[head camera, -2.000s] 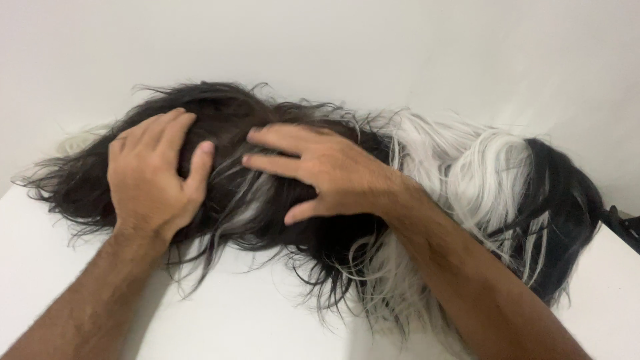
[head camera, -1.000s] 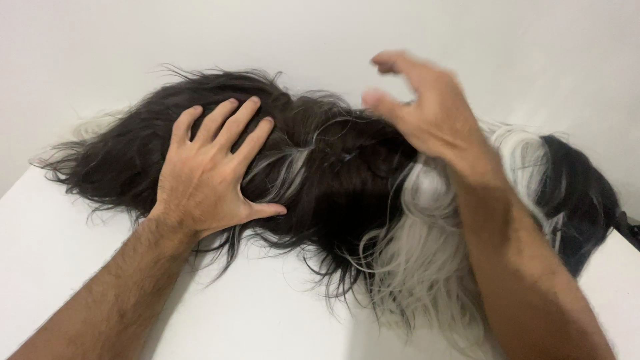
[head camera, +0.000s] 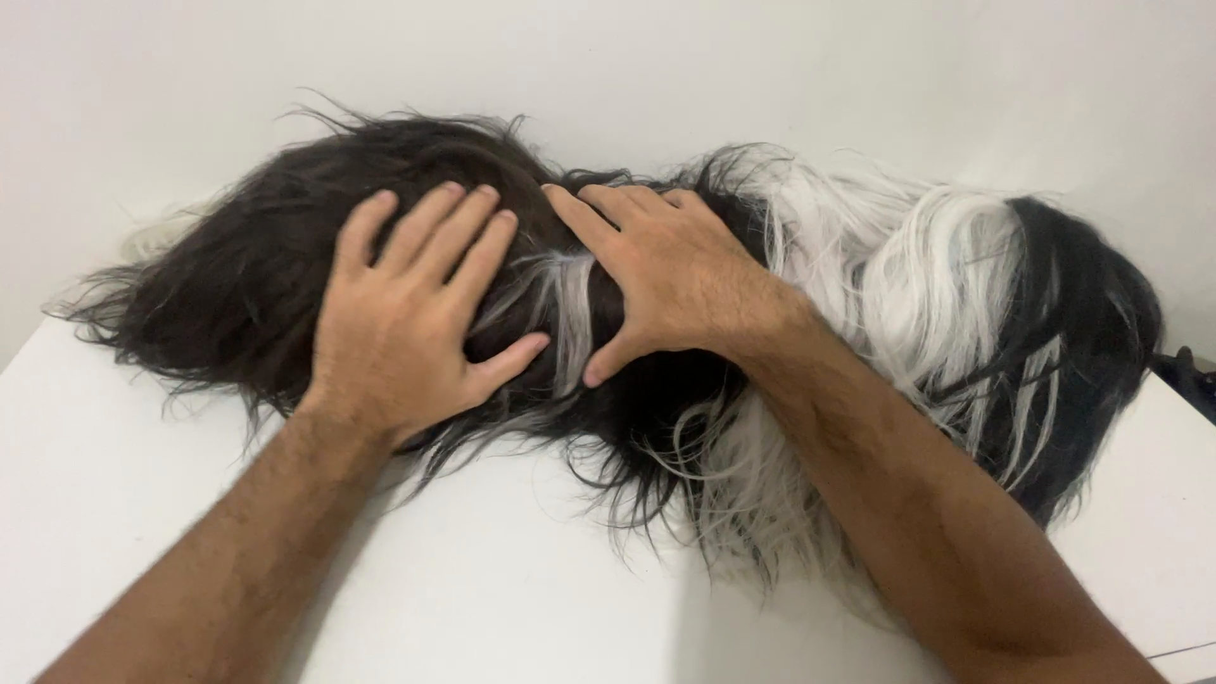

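A long heap of loose hair, perhaps wigs, lies across a white surface. Its left part is dark brown hair (head camera: 247, 256) with a grey-white streak (head camera: 572, 313) near the middle. White hair (head camera: 940, 266) and black hair (head camera: 1092, 332) make up the right part. My left hand (head camera: 408, 313) lies flat on the dark brown hair with its fingers spread. On the other side of the streak, my right hand (head camera: 670, 271) rests on the dark hair, its thumb at the edge of the streak. Neither hand is closed around any hair. What lies under the hair is hidden.
The white tabletop (head camera: 494, 570) runs beneath the hair, and a pale wall (head camera: 608, 66) stands right behind it. A black object (head camera: 1187, 380), not clear in kind, sits at the right edge. Something pale (head camera: 157, 237) shows behind the hair at the left.
One second ago my right hand was raised over the hair at the right; it has come down and left onto the dark hair. My left hand is still on the dark hair.
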